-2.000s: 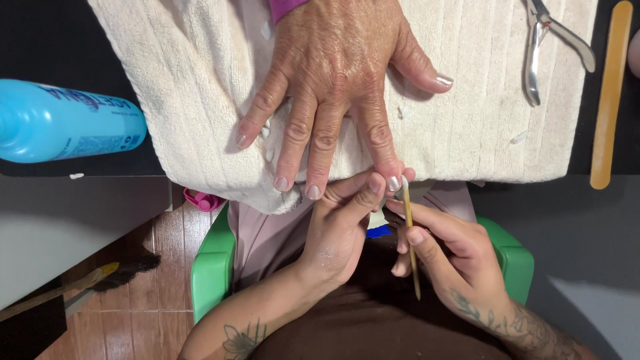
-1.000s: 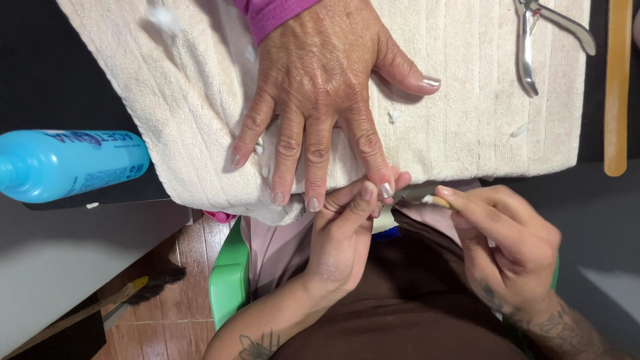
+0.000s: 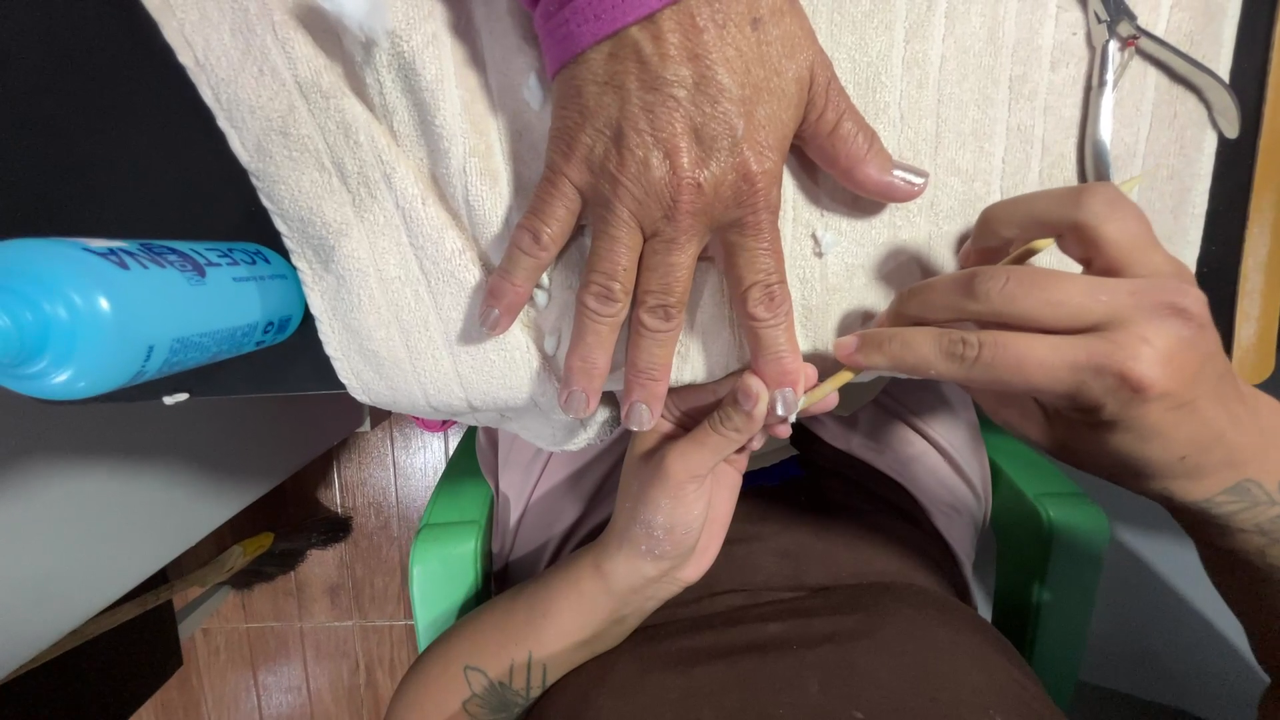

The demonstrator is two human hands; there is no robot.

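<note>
My left hand [image 3: 690,460] holds the index fingertip of another person's hand [image 3: 690,170], which lies palm down on a cream towel [image 3: 1000,130]. That hand's nails carry a shiny, light polish, and its wrist shows a magenta sleeve. In my right hand [image 3: 1060,310] is a thin wooden manicure stick [image 3: 828,386]; its cotton-wrapped tip touches the edge of the index nail. The stick's other end shows above my bent fingers, and its middle is hidden by them.
A blue acetone bottle [image 3: 150,315] lies on the dark table at the left. Metal cuticle nippers [image 3: 1102,110] rest on the towel at the upper right, beside an orange nail file [image 3: 1258,230]. Cotton bits [image 3: 823,242] dot the towel. Green chair arms [image 3: 450,540] flank my lap.
My right hand has swung out to the right, then back up over the towel's edge; the stick's cotton tip again touches the index nail. My left hand has kept its hold on the finger.
</note>
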